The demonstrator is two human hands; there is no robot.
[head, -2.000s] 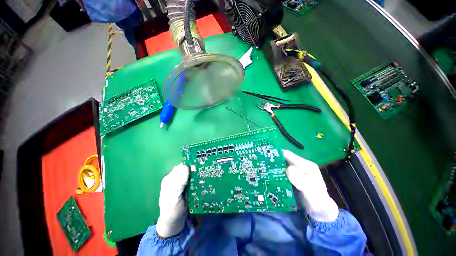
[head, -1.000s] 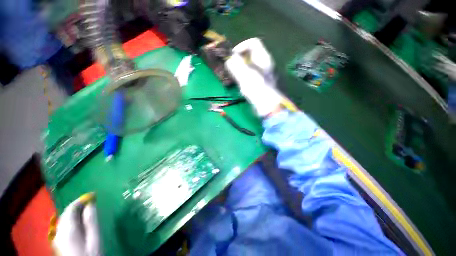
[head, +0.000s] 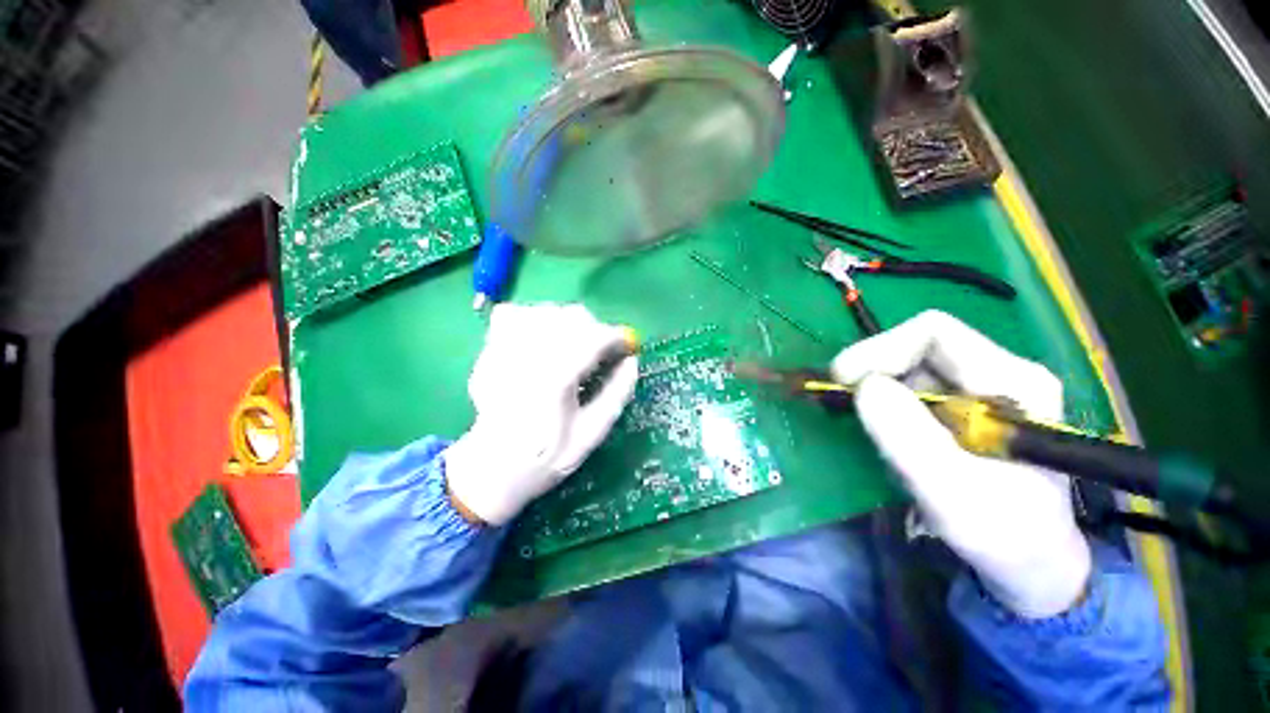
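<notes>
A green circuit board (head: pixel 655 481) lies solder side up and slightly turned on the mat in front of me. My white-gloved left hand (head: pixel 541 404) is over its upper left part, fingers curled, with yellow at a fingertip; whether it pinches a thin wire cannot be told. My white-gloved right hand (head: pixel 975 453) grips the soldering iron (head: pixel 1065 449), which has a yellow and dark green handle. The iron points left, its blurred tip near the board's upper right edge; contact cannot be told.
The clear hood (head: pixel 655 153) hangs behind the board, a blue pen-like tool (head: pixel 495 265) beside it. Side cutters (head: pixel 919 272), black tweezers (head: pixel 829 223) and the iron stand (head: pixel 930 132) are right rear. Another board (head: pixel 383 230) lies left. The red-lined tray (head: pixel 160 404) holds a yellow coil (head: pixel 261 425).
The board, first held in both hands, now lies on the mat. My right hand reached to the stand and came back with the iron. My left hand moved over the board.
</notes>
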